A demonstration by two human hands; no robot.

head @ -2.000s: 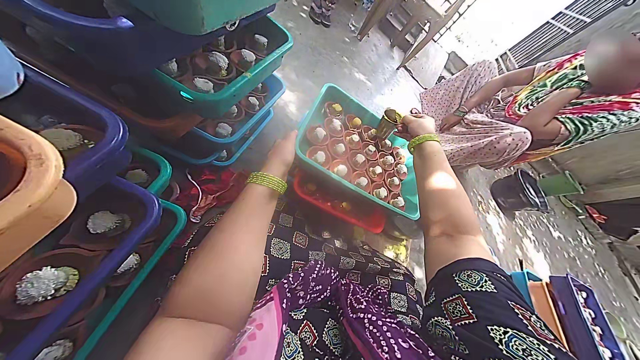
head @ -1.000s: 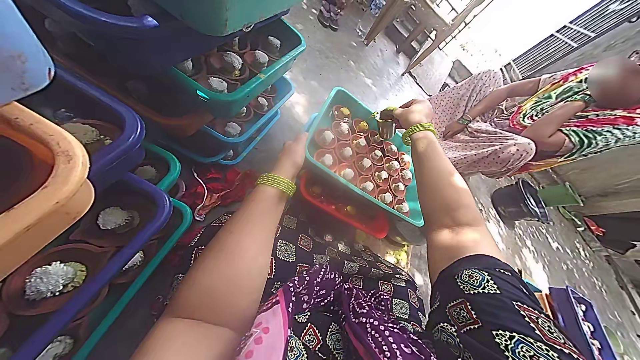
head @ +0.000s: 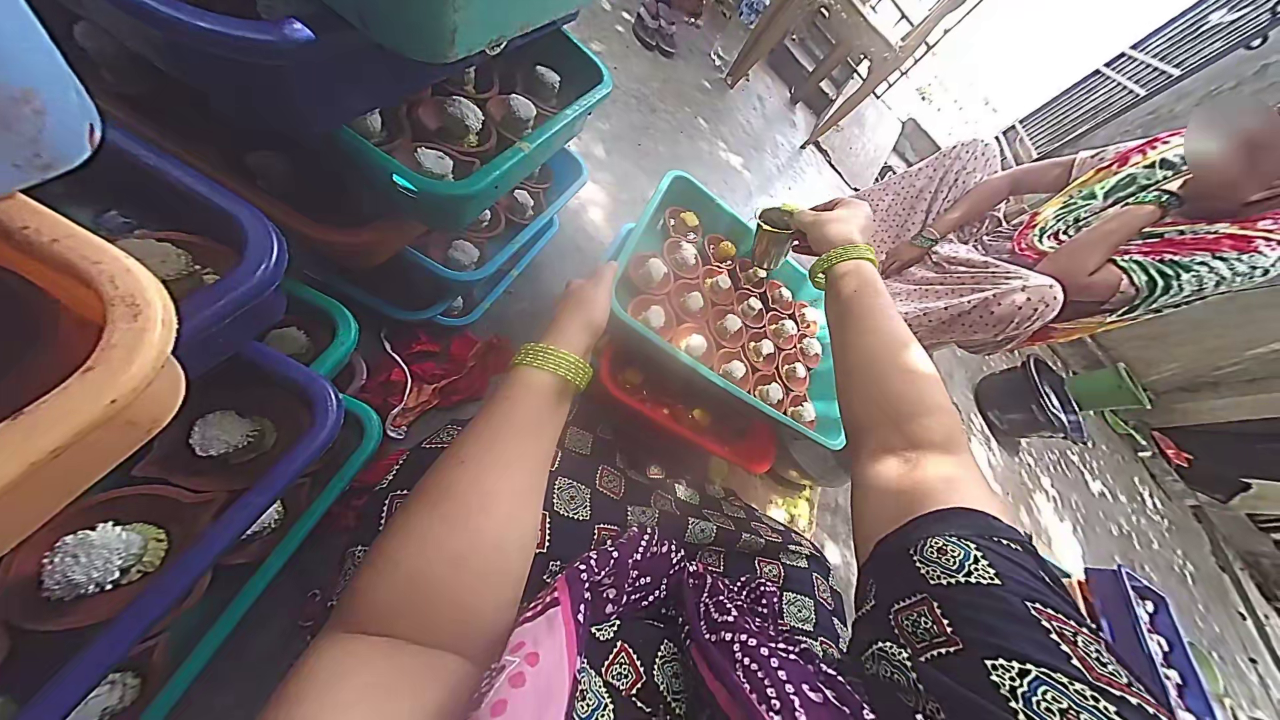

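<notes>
A teal plastic tray (head: 735,385) in front of me holds rows of small clay cups (head: 728,325) with whitish tops; a few at the far end are topped with yellow. My left hand (head: 588,303) is at the tray's left side, its fingers partly hidden by the tray. My right hand (head: 835,225) grips a small metal cup (head: 773,240) by its rim, tilted over the cups near the tray's far right side. Below the teal tray lies a red tray (head: 740,452) with some yellow bits in it.
Stacked plastic trays (head: 500,165) of similar clay pieces rise on the left, beside an orange tray (head: 140,330). A seated person (head: 960,250) is at right, near a black bucket (head: 1025,400). A blue tray (head: 1140,620) stands lower right, a chair (head: 840,60) at the back.
The view has shifted slightly. The metal cup stays in my right hand above the far part of the teal tray, and my left hand stays at the tray's side.
</notes>
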